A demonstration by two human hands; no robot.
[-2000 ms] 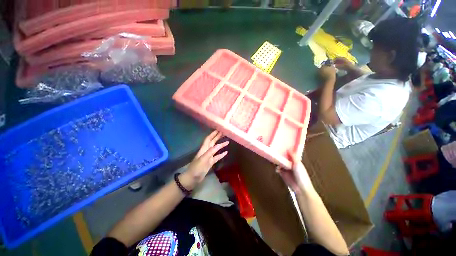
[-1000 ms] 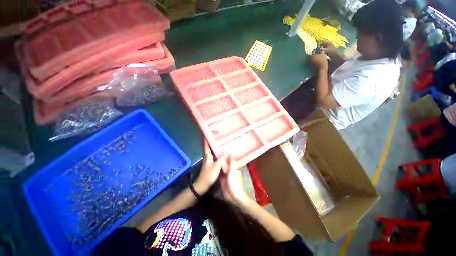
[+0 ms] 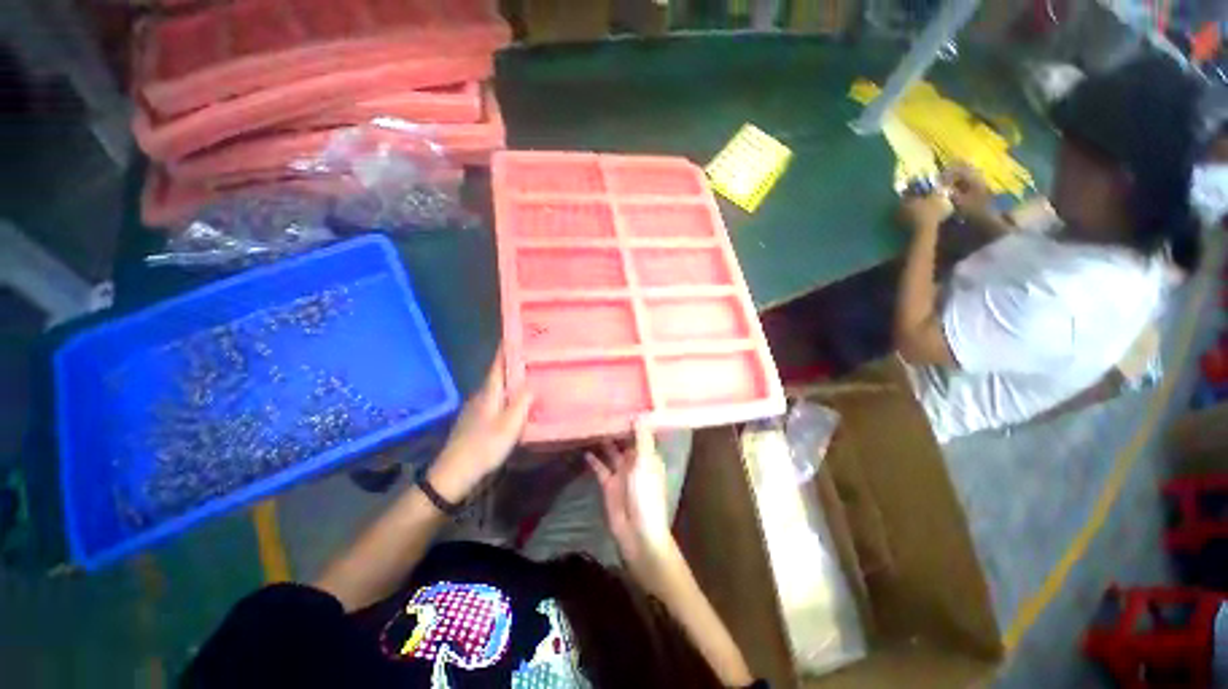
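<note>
A pink compartment tray (image 3: pixel 630 289) lies in front of me, its near end at the bench edge. It has ten pockets in two rows of five; a small dark speck shows in one left pocket. My left hand (image 3: pixel 490 428) grips the tray's near left corner, thumb on the rim. My right hand (image 3: pixel 630 487) is at the near edge, its fingertips against the rim and other fingers spread below. A blue bin (image 3: pixel 256 390) to the left holds many small loose metal parts (image 3: pixel 216 444).
Stacked pink trays (image 3: pixel 323 81) and clear bags of parts (image 3: pixel 391 195) stand behind the bin. A yellow perforated sheet (image 3: pixel 749 167) lies beyond the tray. An open carton (image 3: pixel 882 538) is at lower right. A seated person (image 3: pixel 1037 310) handles yellow pieces (image 3: pixel 956 141).
The tray has turned from a slant to nearly straight before me. My right hand moved from the tray's right corner to the near edge's middle, and my left hand took the left corner.
</note>
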